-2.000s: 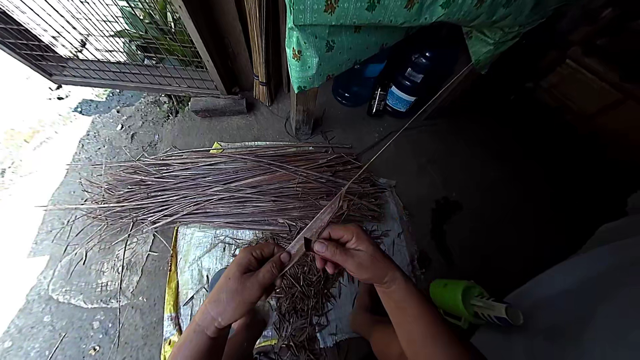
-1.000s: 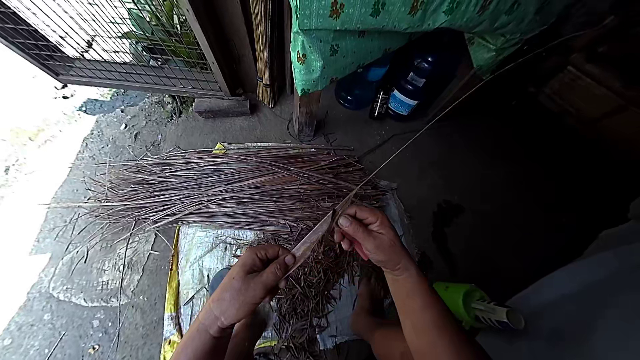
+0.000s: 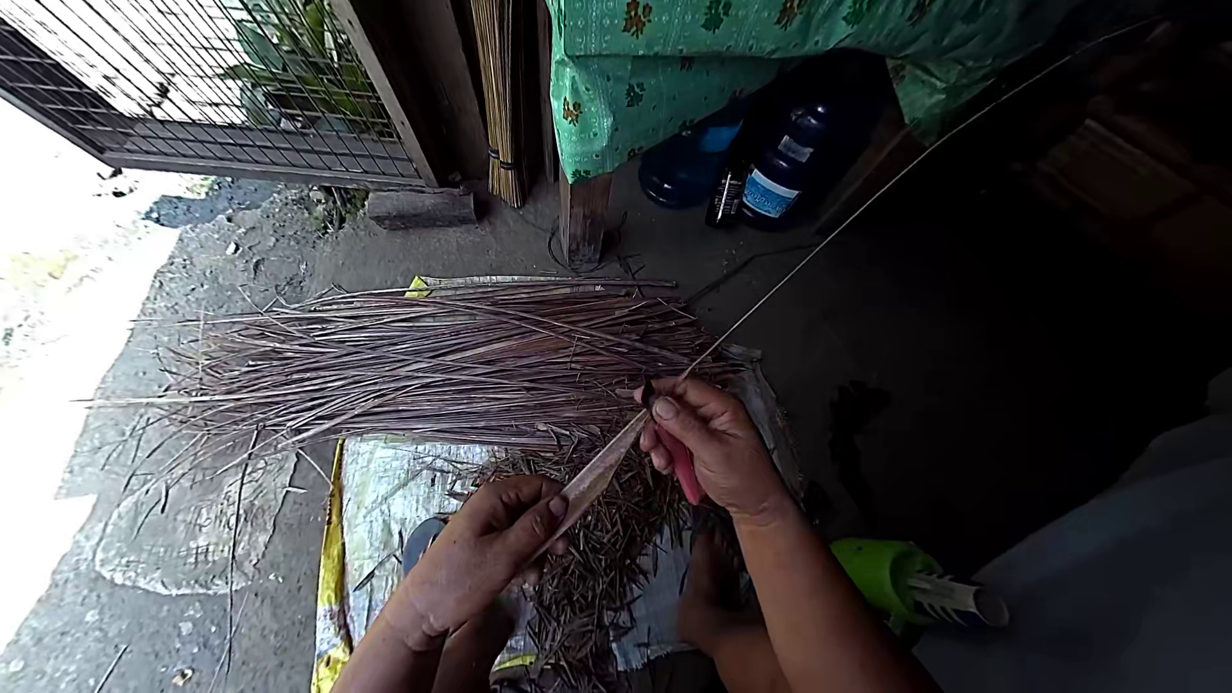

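My left hand [image 3: 505, 539] pinches the broad lower end of a dry brown leaf strip [image 3: 599, 474]. Up and to the right of it, my right hand [image 3: 707, 443] is closed round a small knife with a red handle [image 3: 684, 470]; its dark blade lies against the strip near the fingertips. From there a long thin midrib [image 3: 818, 248] runs up to the top right. Behind both hands lies a large pile of dry leaf strips [image 3: 414, 371]. Short dark scraps [image 3: 577, 597] are heaped below the hands, on a woven plastic sack [image 3: 409, 481].
A green container [image 3: 876, 577] is at the lower right. Blue plastic bottles [image 3: 784, 164] stand under a table draped with green cloth [image 3: 664, 87], beside a wooden leg [image 3: 583, 221]. A tied bundle of thin sticks [image 3: 500, 115] leans near a mesh gate [image 3: 260, 135]. My bare foot [image 3: 710, 587] is beside the scraps.
My right hand has moved up and to the right, away from my left hand, along the strip. More of the strip now shows between the hands, and the red handle has come into sight.
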